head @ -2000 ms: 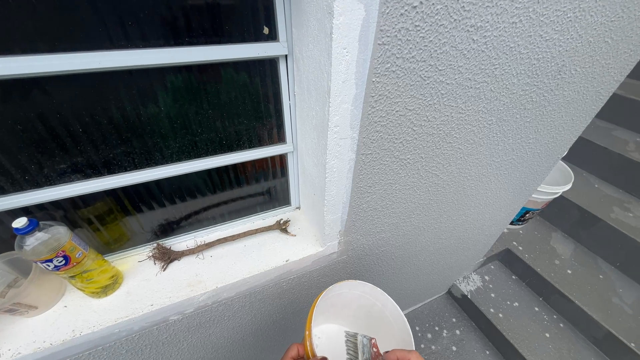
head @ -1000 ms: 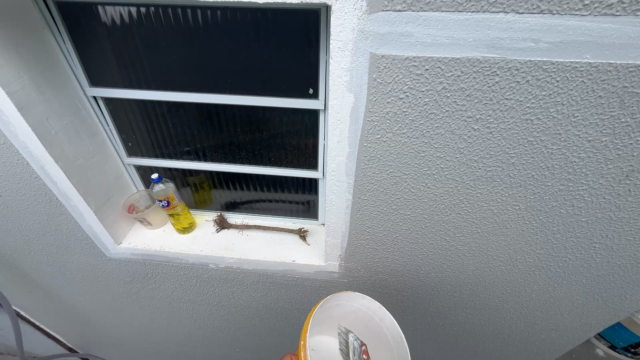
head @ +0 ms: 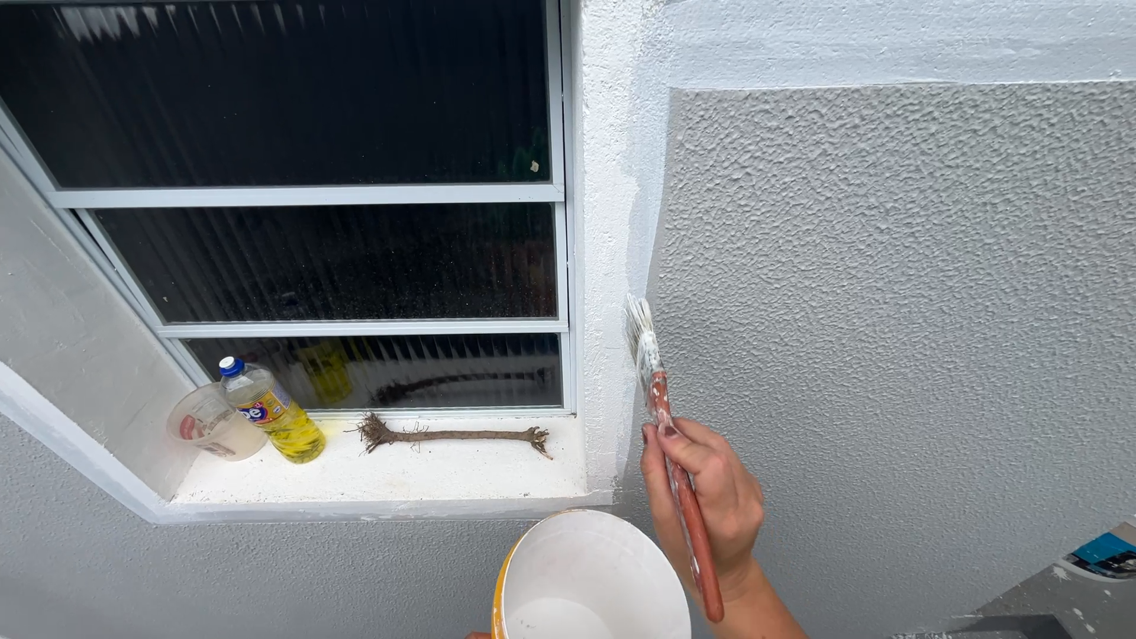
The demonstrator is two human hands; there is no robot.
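My right hand (head: 710, 497) grips the reddish handle of a paintbrush (head: 661, 382) between thumb and fingers. White paint coats its bristles and ferrule, and the bristle tips are at the white-painted window surround (head: 621, 266), near its edge with the grey textured wall (head: 887, 311). Below, a plastic tub (head: 595, 568), white inside and yellow outside, holds some white paint. Only a fingertip of my left hand (head: 477, 635) shows, at the tub's lower left side; the rest of that hand is out of frame.
On the white windowsill (head: 382, 484) stand a translucent plastic tub (head: 213, 426) and a bottle of yellow liquid (head: 275, 413). A dried stalk with roots (head: 457, 435) lies beside them. The window's dark panes (head: 337, 266) are above. A partly visible bucket (head: 1109, 555) is at lower right.
The paintbrush, earlier inside the tub, is now raised out of it in my right hand and held up at the window surround. The view has shifted.
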